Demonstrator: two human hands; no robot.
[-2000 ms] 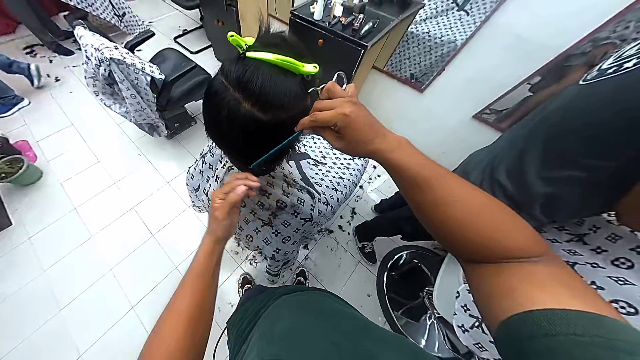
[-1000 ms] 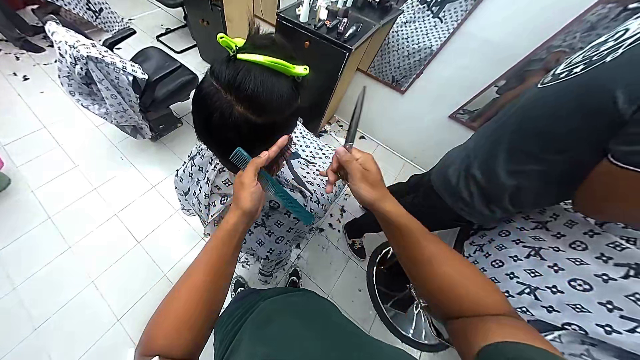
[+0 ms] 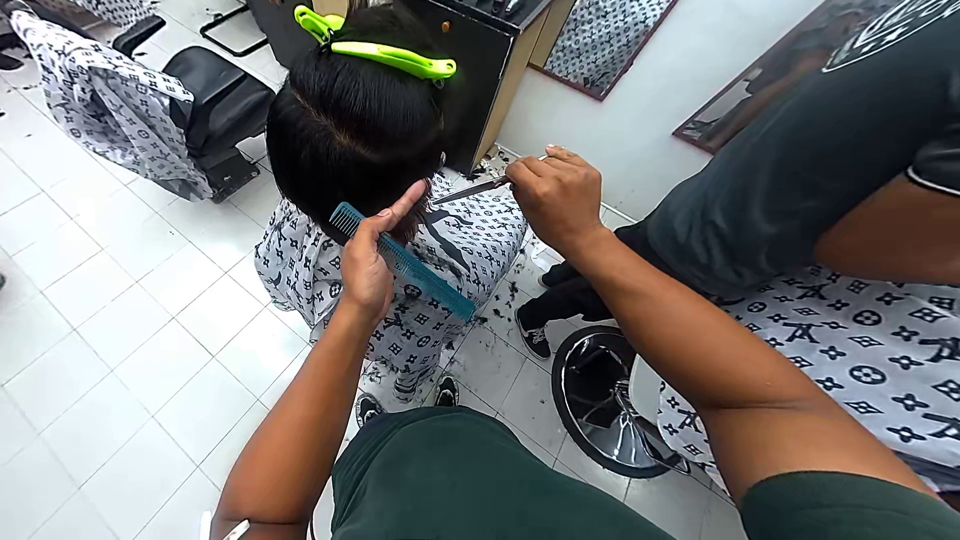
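A seated person's dark hair (image 3: 360, 120) is parted, with green sectioning clips (image 3: 394, 58) at the top. My left hand (image 3: 371, 259) grips a teal comb (image 3: 427, 281), its index finger extended against the lower hair at the side of the head. Haircutting scissors (image 3: 471, 190) are in my right hand (image 3: 556, 196), their blades pointing left toward that finger and the hair ends. Whether the blades are parted is hard to tell. A white cape with a dark pattern (image 3: 480, 232) covers the person's shoulders and lap.
A co-worker in a dark shirt (image 3: 757, 187) stands close on the right, beside another patterned cape (image 3: 862, 360). Below is a round chrome chair base (image 3: 622, 435). A black salon chair (image 3: 217, 97) stands at upper left, a black cabinet (image 3: 465, 82) beyond the head. Hair clippings lie on the tiles.
The scissors were upright in my right hand one second ago and now point left, near the hair. The comb was at the hair in my right hand two seconds ago; my left hand holds it now.
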